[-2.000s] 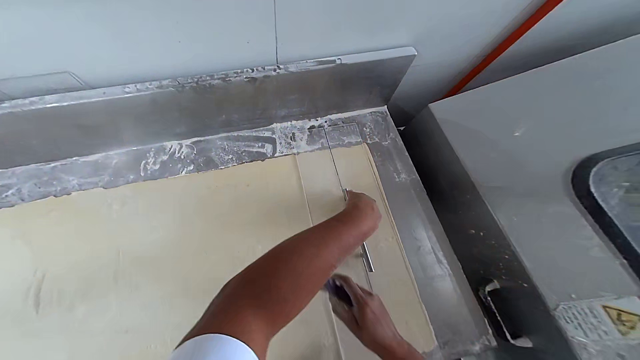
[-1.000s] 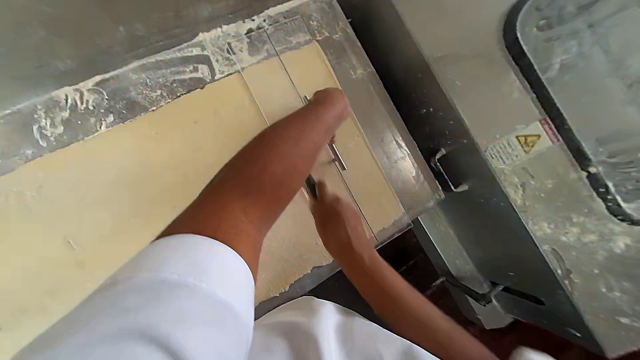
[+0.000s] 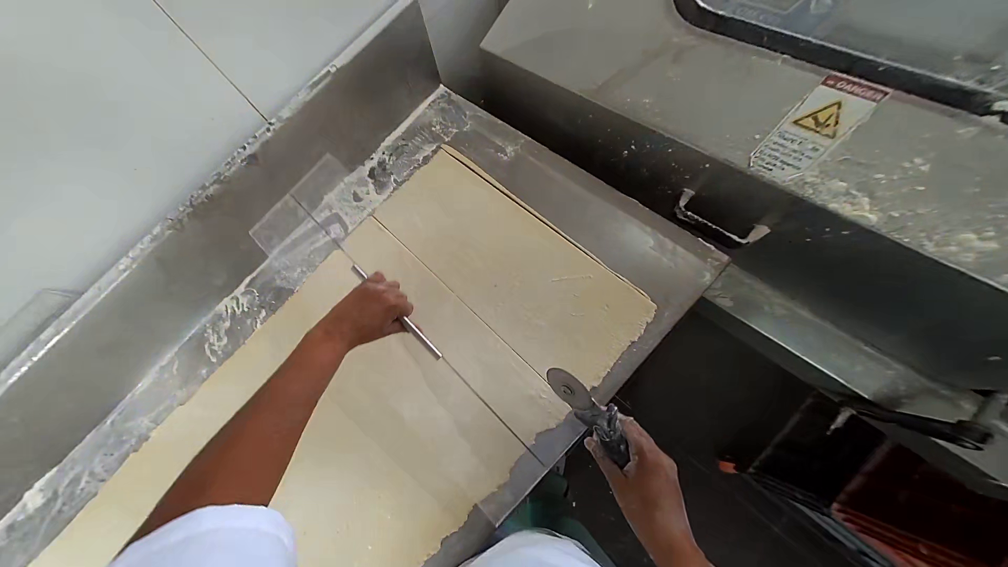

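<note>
My left hand [image 3: 370,309] grips the metal handle [image 3: 421,339] of a clear rectangular template that lies across a pale sheet of dough [image 3: 394,441]. One end of the clear template [image 3: 303,209] reaches past the dough over the floury back edge. My right hand [image 3: 642,480] is closed around the dark handle of a wheel cutter [image 3: 568,388], its round blade over the dough's near edge. A straight cut line runs across the dough to the right of the template. The dough at the far right [image 3: 535,268] shows layered edges.
The floury stainless steel table [image 3: 606,209] has a raised metal backsplash [image 3: 197,228] against a wall. Right of it stands a metal machine [image 3: 677,94] with a handle [image 3: 717,224] and a warning label [image 3: 819,122]. Dark red crates [image 3: 906,504] are low at the right.
The template has moved left along the dough, away from its right end, with my left hand on its handle. My right hand with the cutter is now by the near edge. The view has turned.
</note>
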